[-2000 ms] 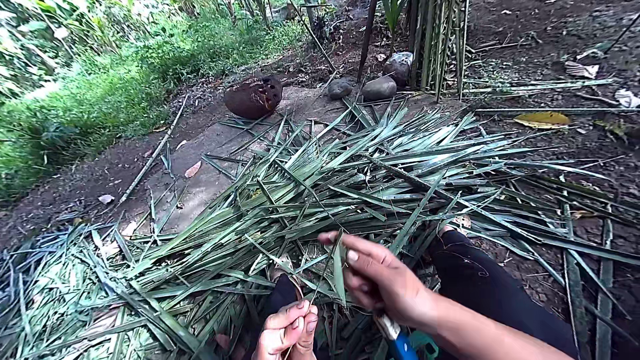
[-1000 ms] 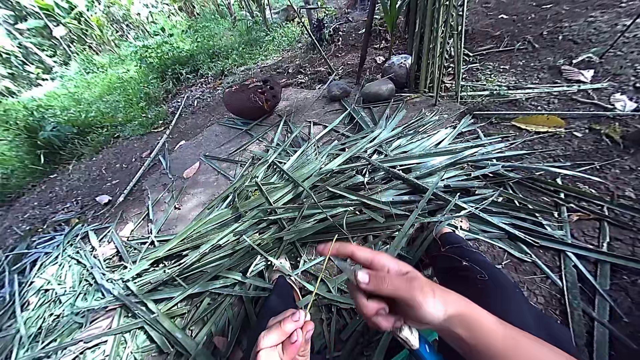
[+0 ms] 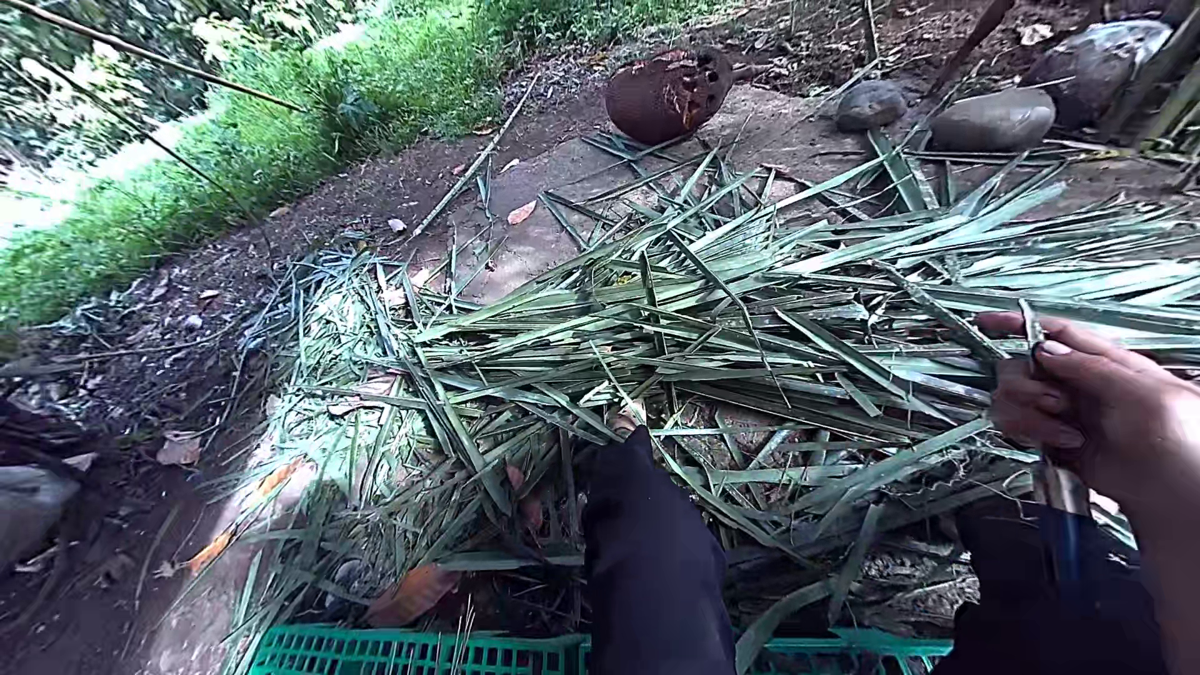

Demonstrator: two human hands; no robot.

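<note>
My right hand (image 3: 1087,403) is at the right of the head view, its fingers closed around a knife (image 3: 1061,487). The knife's metal blade tip stands up by the thumb, and a blurred blue part hangs below the fist. Under and beyond the hand lies a wide pile of long green palm-like leaf strips (image 3: 712,328), mostly running left to right. A narrow leaf strip crosses close to the fingertips; whether they grip it is unclear. My left hand is out of view.
A green plastic crate (image 3: 422,649) lies at the bottom edge, by my dark-trousered legs (image 3: 656,562). Beyond the pile are a brown perforated round pot (image 3: 666,94), grey stones (image 3: 994,120) and a thin stick (image 3: 478,155). Grass (image 3: 375,84) grows at upper left.
My left hand, earlier holding a thin strip near my right hand, has left the view. The view has turned left and down, and the green crate shows along the bottom.
</note>
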